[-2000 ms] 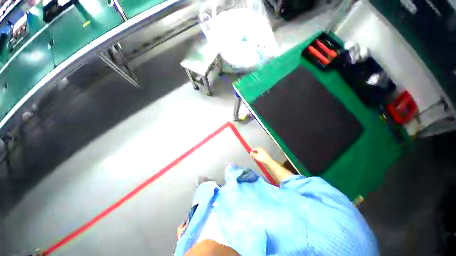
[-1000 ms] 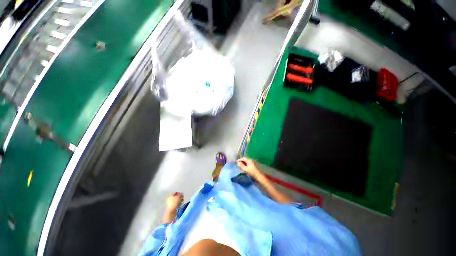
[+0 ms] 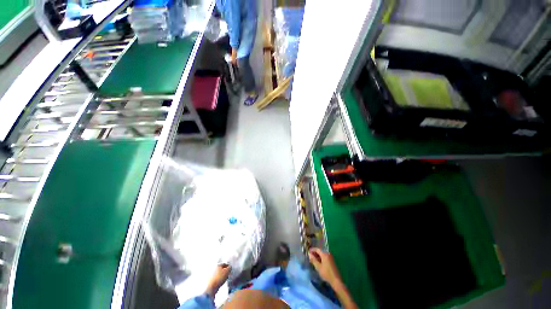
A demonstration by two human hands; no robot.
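A large clear plastic bag with white contents (image 3: 226, 220) stands in front of me, left of centre, beside the conveyor line. My left hand (image 3: 219, 277) is low in the picture, over the bag's near edge. It is small and blurred, and I cannot tell whether it touches the bag. My right hand (image 3: 323, 264) is beside the near left edge of the green workbench (image 3: 338, 232), with loosely bent fingers and nothing visible in it. A black mat (image 3: 417, 253) lies on the bench. A black tray with red-orange items (image 3: 344, 178) sits at its far left corner.
A green-topped conveyor line with rollers (image 3: 90, 205) runs along the left. A person in a blue smock (image 3: 241, 30) stands ahead in the aisle, near a wooden pallet (image 3: 275, 84). A white panel (image 3: 320, 72) borders the aisle. Black totes (image 3: 447, 124) stand on the right upper shelf.
My view has turned and moved forward along the aisle. The bag is now close before me. The person, white panel and upper shelf have come into view. Both my hands remain low in the picture.
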